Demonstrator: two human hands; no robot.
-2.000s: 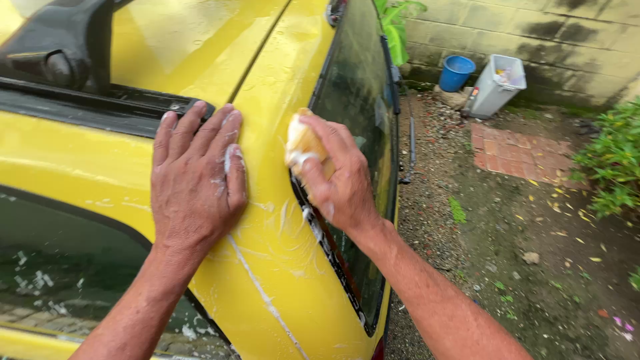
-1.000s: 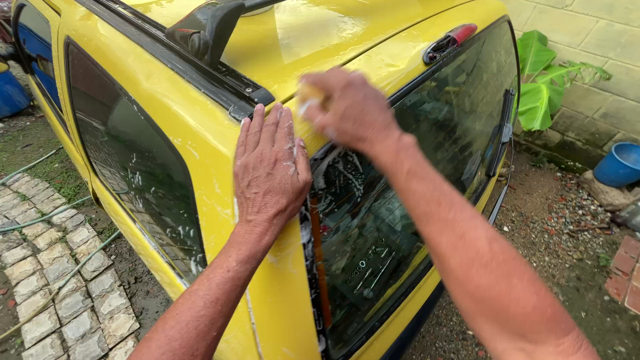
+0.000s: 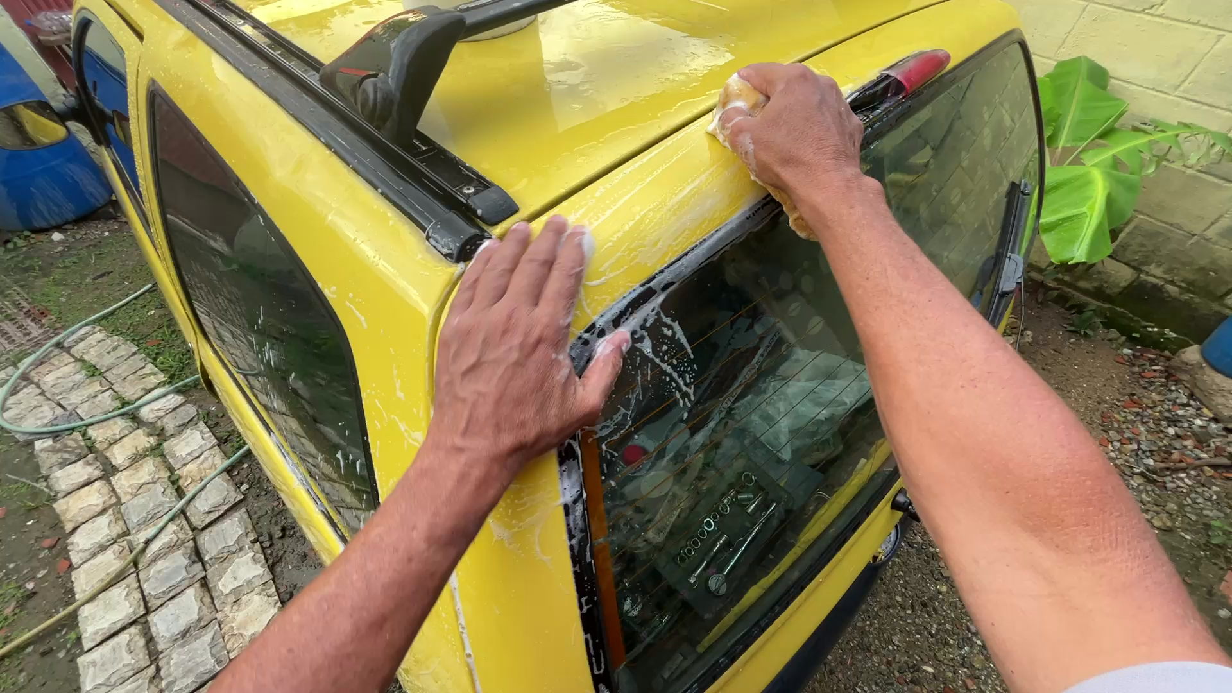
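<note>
My right hand (image 3: 794, 130) grips a soapy yellow sponge (image 3: 739, 104) against the rear edge of the yellow car's roof (image 3: 664, 197), just above the rear window (image 3: 741, 414). My left hand (image 3: 520, 337) lies flat on the rear roof corner, fingers spread and holding nothing, its thumb over the upper corner of the window frame. Suds cling to its fingertips. White foam streaks mark the yellow paint and the glass around both hands. Part of the sponge is hidden behind my right hand.
A black roof rack foot (image 3: 395, 77) stands on its rail left of my hands. Beyond my right hand are a red brake light (image 3: 919, 70) and a rear wiper (image 3: 1006, 252). A green hose (image 3: 183, 385) crosses stone paving. A banana plant (image 3: 1083, 183) grows by the block wall.
My right hand and the sponge have moved along the rear roof edge, away from my left hand, toward the brake light. My left hand remains at the roof corner. The view has shifted.
</note>
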